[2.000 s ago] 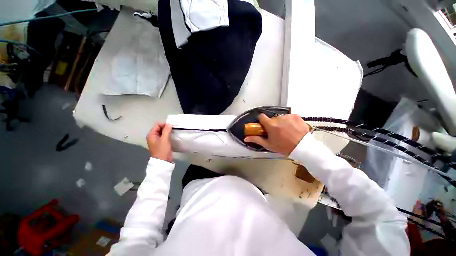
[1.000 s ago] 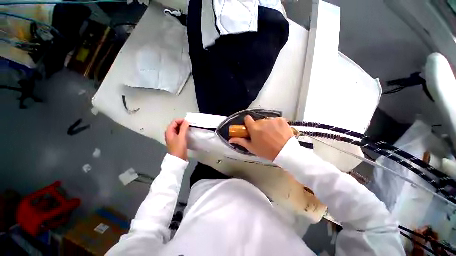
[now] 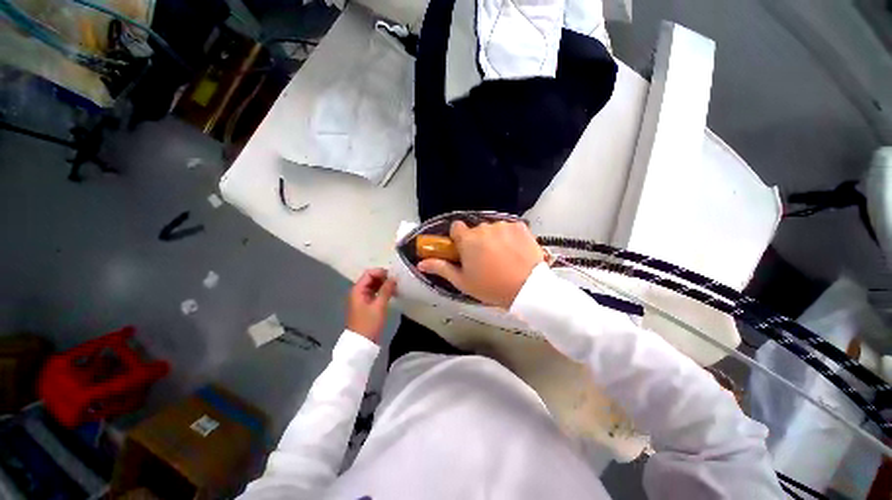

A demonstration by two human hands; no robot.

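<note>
The steam iron (image 3: 409,256) lies flat on the white lining sleeve (image 3: 419,289), its tip pointing left near the sleeve's left end. My right hand (image 3: 497,262) grips its orange-brown wooden handle (image 3: 436,247). My left hand (image 3: 370,305) is at the lower left of the iron, its fingertips bent together beside the sleeve's edge; whether they pinch the fabric cannot be told. The iron and my right hand hide most of the sleeve. A dark strip (image 3: 613,302) shows on the sleeve to the right.
The navy garment body (image 3: 489,146) with a white quilted part (image 3: 518,39) lies behind the iron. A flat white cloth (image 3: 354,122) is at back left, a long white block (image 3: 667,127) at back right. Black-and-white hoses (image 3: 675,278) trail right. A red stool (image 3: 98,376) stands on the floor.
The iron has slid left along the sleeve to near its left end, covering the dark seam line. My left hand has shifted from the sleeve's end corner to its lower edge. The view has shifted.
</note>
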